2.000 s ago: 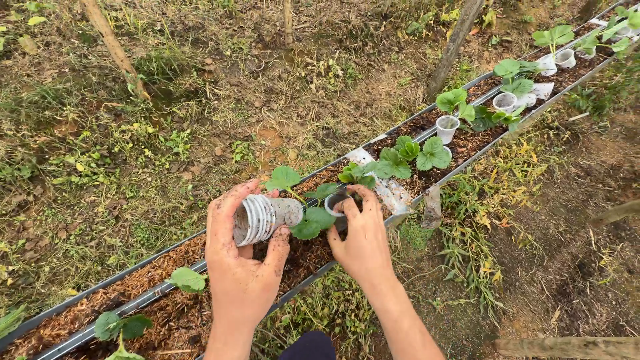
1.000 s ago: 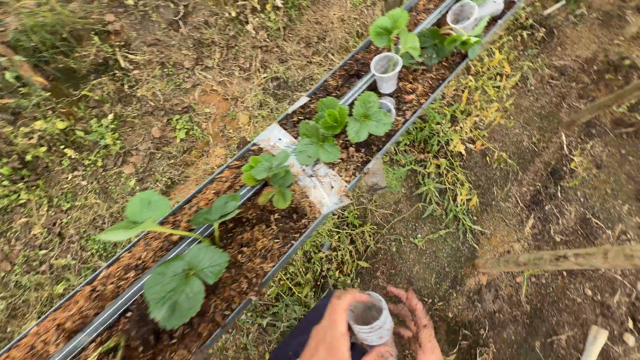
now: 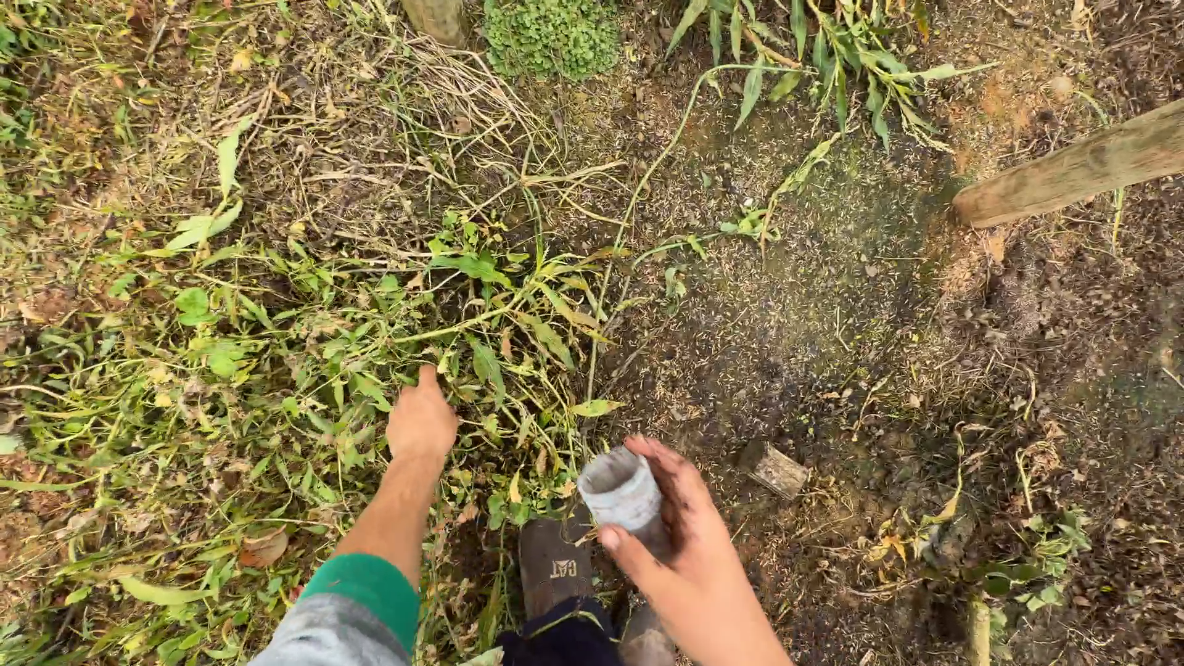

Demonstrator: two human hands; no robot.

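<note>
Low among leafy weeds [image 3: 499, 324], left of centre, my left hand [image 3: 422, 421] reaches down; its fingertips are hidden by the leaves, so whether it grips anything cannot be told. A green cuff and grey sleeve cover that forearm. My right hand [image 3: 680, 532], soiled on its fingers, holds a stack of whitish plastic cups [image 3: 622, 495] upright, the thumb at the near side and the fingers at the right. The cups' open top faces up toward the camera, with dirt on the walls. Below the cups is a brown Cat boot [image 3: 553, 564].
A wooden post [image 3: 1073, 166] leans in from the right, and another post's foot [image 3: 437, 18] is at the top. A short cut wood piece [image 3: 777, 470] lies right of the cups. Long-leaved weeds [image 3: 832, 65] and bare damp soil [image 3: 777, 314] spread ahead.
The view has swung from the planted troughs down to the ground. The cup stack, in my left hand two seconds ago, is now in my right. My left hand has gone into the weeds.
</note>
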